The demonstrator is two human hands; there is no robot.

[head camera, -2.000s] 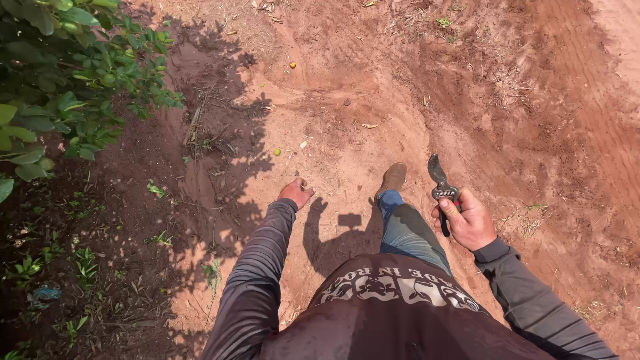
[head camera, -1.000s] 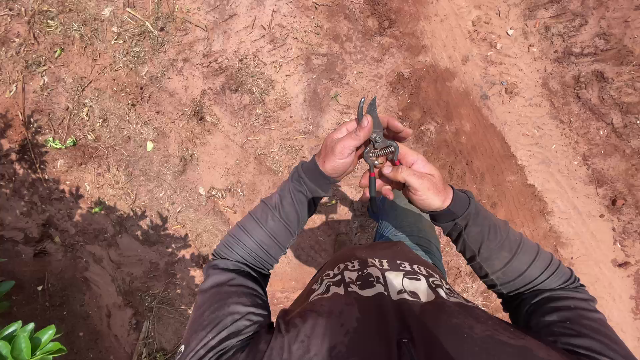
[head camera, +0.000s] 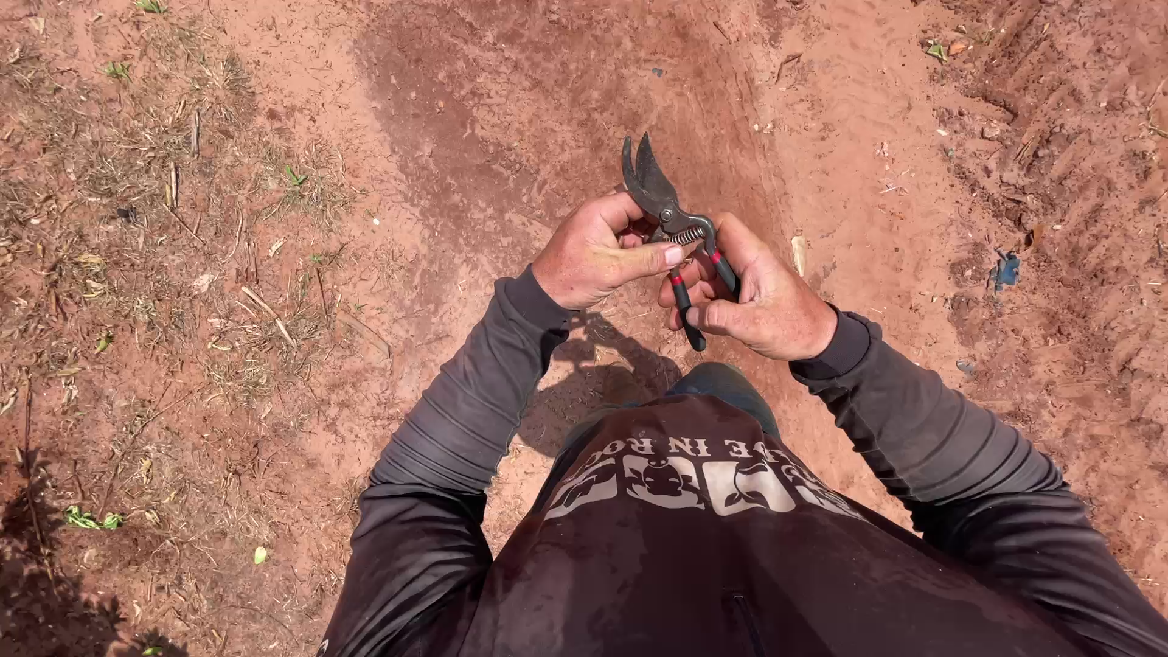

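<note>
Bypass pruning shears (head camera: pixel 667 215) with dark metal blades, a coil spring and black handles with red bands are held between my two hands, blades pointing away from me and parted. My left hand (head camera: pixel 607 251) grips them near the pivot and spring, its thumb across the spring's lower end and its fingers partly hidden behind the tool. My right hand (head camera: pixel 762 292) holds the handles, with the thumb near the left handle and the fingers behind; the handles stand apart.
Reddish bare soil (head camera: pixel 566 82) lies below, with dry grass and twigs (head camera: pixel 265 315) at the left. A small blue scrap (head camera: pixel 1005 271) lies on rough, churned soil at the right. Leaf shadow falls at the lower left. Part of my trouser leg (head camera: pixel 725 388) shows beneath my hands.
Two seconds ago only my right hand held the shears and my left hung apart from them; now both hold them. The view has shifted across the ground, away from the leafy bush.
</note>
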